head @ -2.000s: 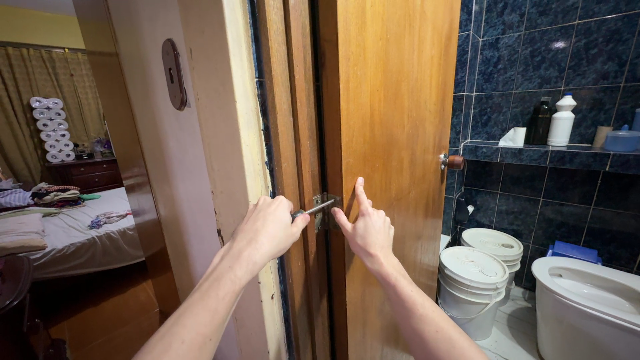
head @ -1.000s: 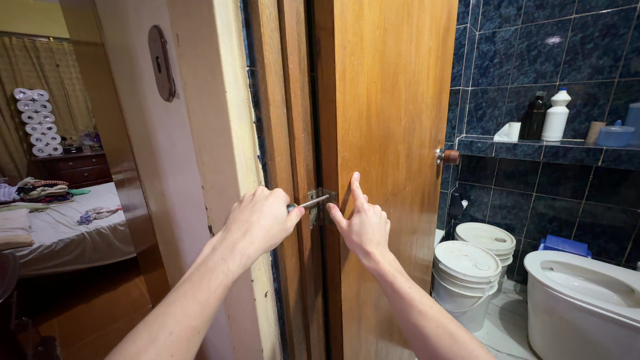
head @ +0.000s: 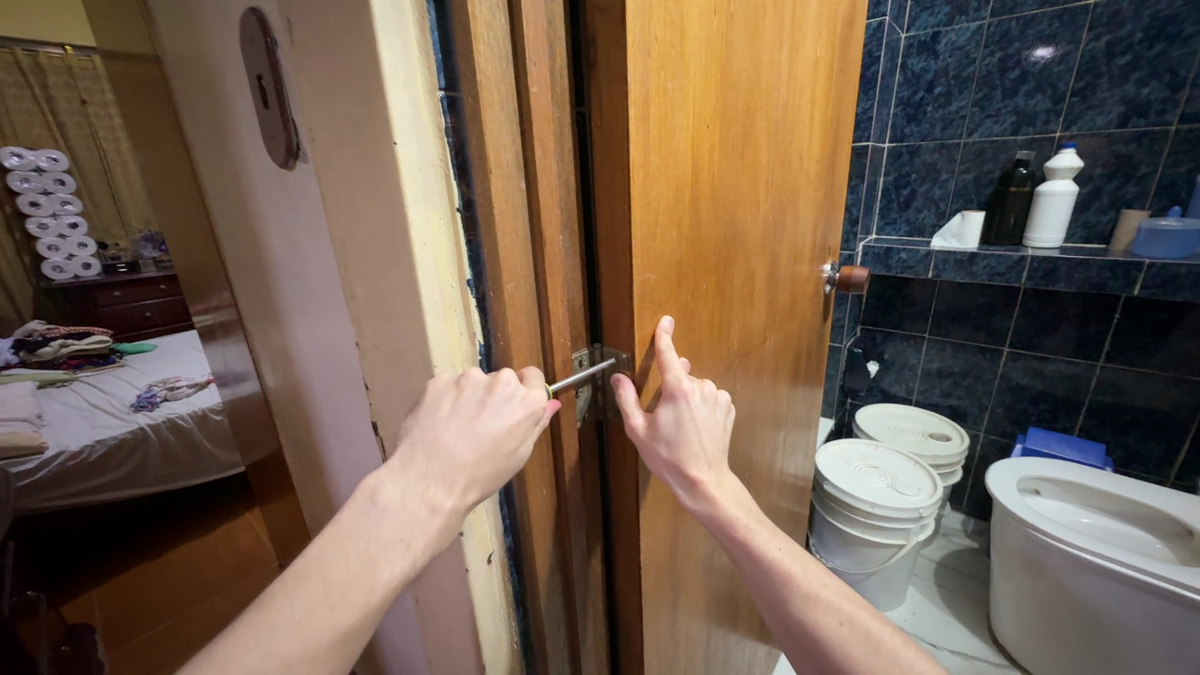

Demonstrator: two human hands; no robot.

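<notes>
My left hand [head: 478, 422] is closed around the handle of a screwdriver [head: 583, 376], whose metal shaft points right and slightly up. The tip lies over a metal hinge [head: 583, 361] between the wooden door frame [head: 548, 234] and the edge of a wooden door [head: 741, 187]; whether it touches a screw I cannot tell. My right hand [head: 689, 422] rests by the door's hinge edge, its index finger stretched up against the door face and its thumb near the screwdriver tip. It holds nothing. The screwdriver's handle is mostly hidden in my left fist.
A door knob [head: 847, 278] sticks out at the door's far edge. Beyond it stand lidded white buckets [head: 877, 478] and a toilet [head: 1087, 562], below a tiled shelf [head: 1003, 262] with bottles. At left, a bed [head: 141, 403] with clothes shows past the wall.
Both hands stay at the hinge, the left still gripping the screwdriver. Its shaft has tilted a little between frames. The view has shifted slightly.
</notes>
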